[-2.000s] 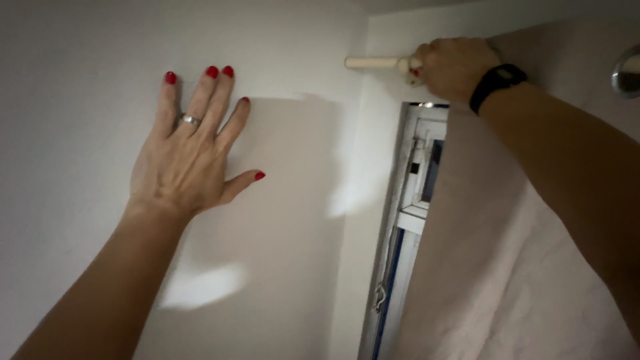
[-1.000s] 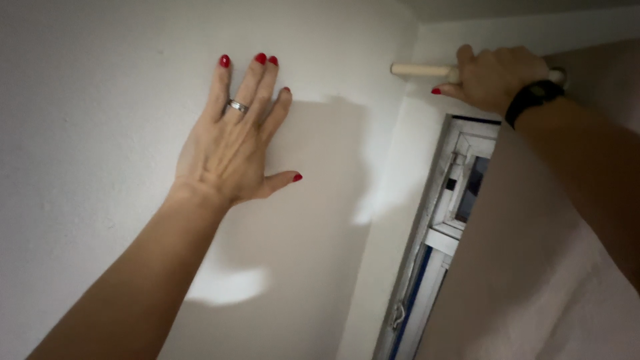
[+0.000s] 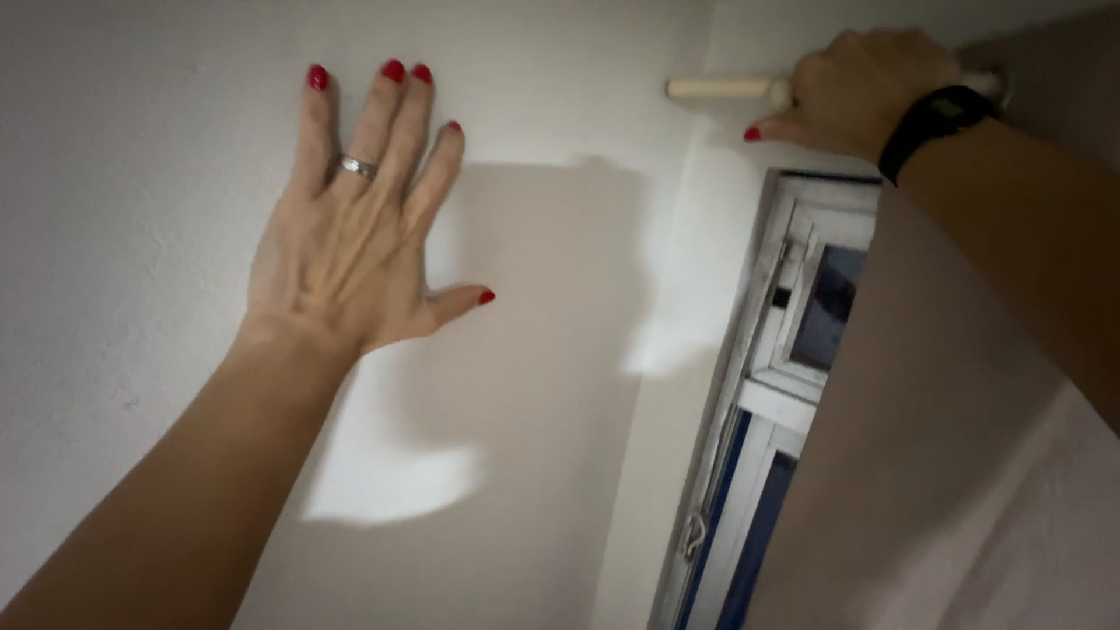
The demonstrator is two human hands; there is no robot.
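My left hand (image 3: 350, 227) lies spread on the pale wall (image 3: 542, 367), fingers apart and nothing in it, with a ring on one finger. At the upper right, above the window, my right hand (image 3: 862, 92) is closed around a light wooden curtain rod (image 3: 722, 87). The rod's bare end sticks out to the left of that hand, close to the wall corner. Part of the rod shows again right of the hand, at a metal eyelet in the curtain (image 3: 927, 411). The curtain hangs down from there. My right fingertips are mostly hidden behind the hand.
A white-framed window (image 3: 779, 402) stands partly behind the curtain, with a small upper pane. A window handle or catch (image 3: 694, 535) is low on its left side. The wall corner runs down between my left hand and the window.
My right thumb, not visible two seconds ago, now points left below the rod. The right hand stays around the rod and the left stays spread on the wall.
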